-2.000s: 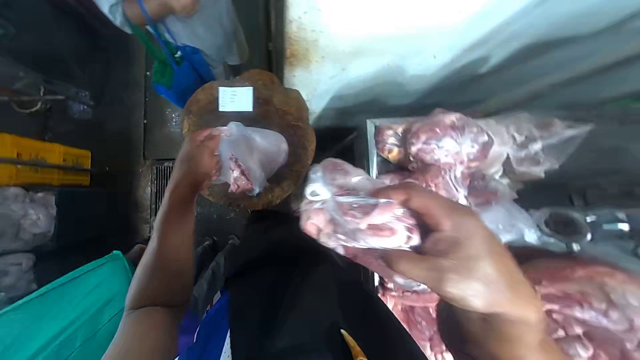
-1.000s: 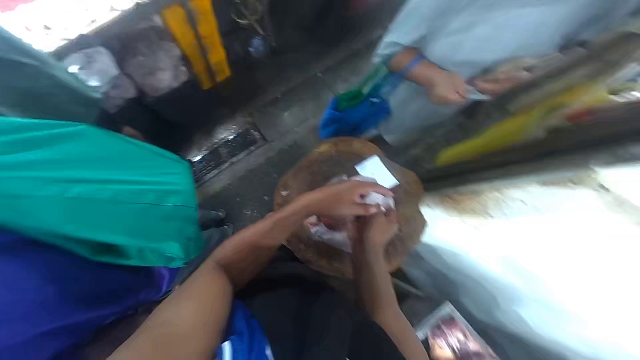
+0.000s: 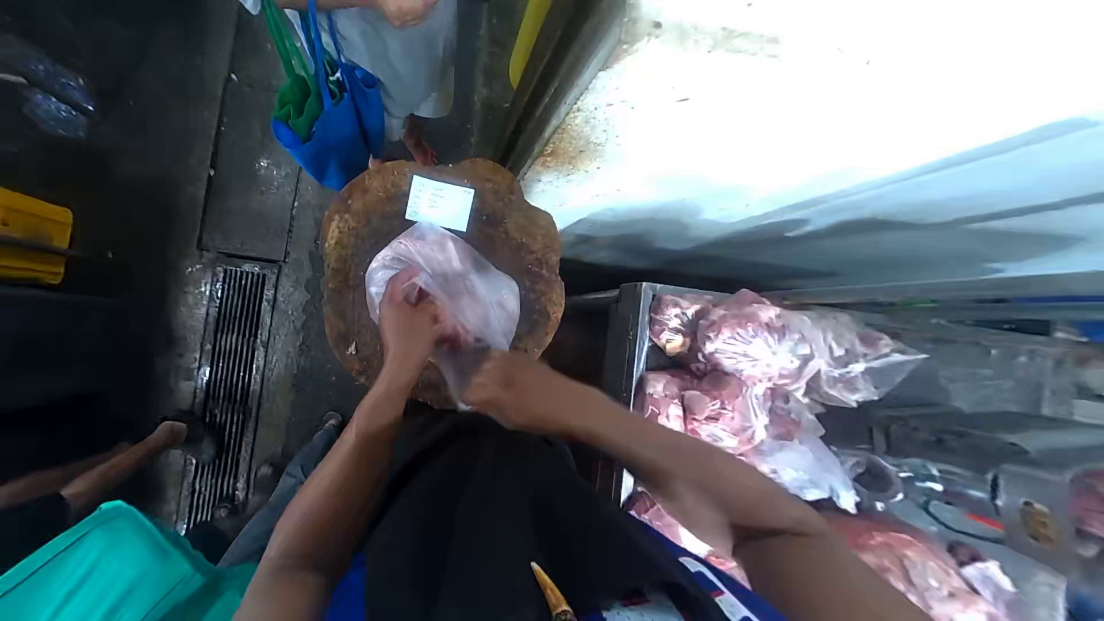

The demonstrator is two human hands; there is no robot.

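Observation:
A clear plastic bag (image 3: 470, 276) with pinkish meat in it lies on a round wooden chopping block (image 3: 526, 250). My left hand (image 3: 410, 323) is at the bag's near left part, its fingers closed on the plastic or on meat; which of the two is unclear. My right hand (image 3: 500, 388), somewhat blurred, grips the bag's plastic at the block's near edge. A white paper slip (image 3: 439, 203) bearing writing lies flat on the block, just beyond the bag.
Bagged meat (image 3: 755, 341) fills a metal-edged tray (image 3: 636, 336) at right, with loose meat (image 3: 906, 552) nearby. A white surface (image 3: 776, 129) stretches across the upper right. Another person with a blue bag (image 3: 341, 129) stands beyond the block. A floor drain (image 3: 228, 379) lies left.
Two seconds ago my right hand held a bag of meat over by the tray; now it is at the block beside my left hand. The view has turned widely and back.

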